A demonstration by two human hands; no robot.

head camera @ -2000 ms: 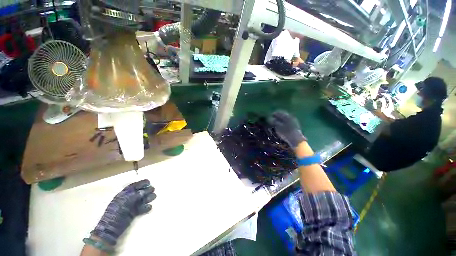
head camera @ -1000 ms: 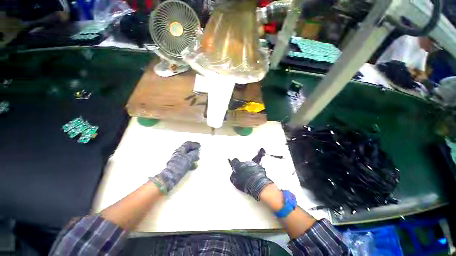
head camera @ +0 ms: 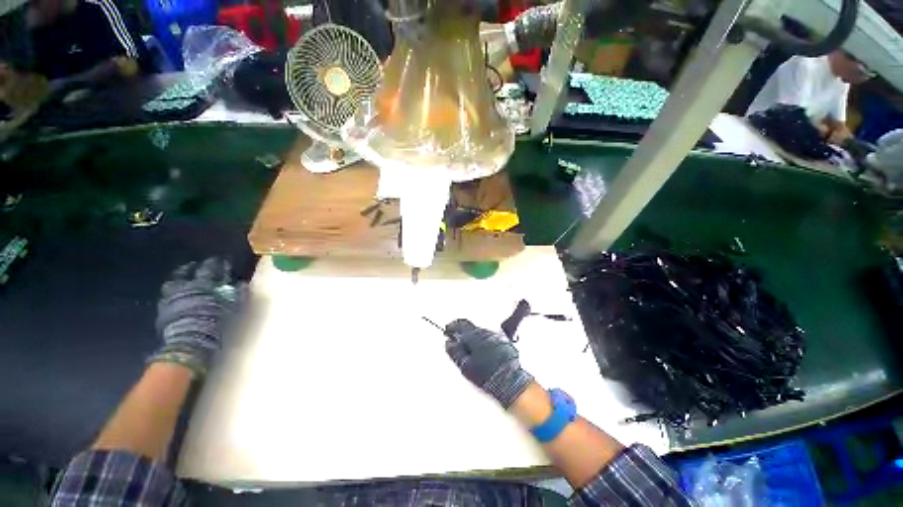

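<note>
My right hand (head camera: 487, 364), in a grey knit glove with a blue wrist band, is closed on a thin black cable. One cable end points up-left from the fingers; the folded part (head camera: 515, 319) shows beyond the hand over the white sheet (head camera: 337, 416). My left hand (head camera: 195, 312), gloved, is over the black mat (head camera: 89, 347), left of the sheet. A small pale green bit shows at its fingertips, but blur hides whether it is held. The white machine head (head camera: 424, 223) points down, its dark tip (head camera: 416, 276) above the sheet's back part.
A tangled black cable pile (head camera: 693, 332) lies right of the sheet. A wooden base (head camera: 317, 213), yellow object (head camera: 492, 220) and beige fan (head camera: 335, 79) are behind. A slanted grey post (head camera: 658, 139) stands back right. Green boards (head camera: 12, 257) lie far left. People sit across the bench.
My left hand has moved left from the white sheet to the black mat, where green boards showed before. My right hand came from the pile to the sheet with a cable, and still holds it.
</note>
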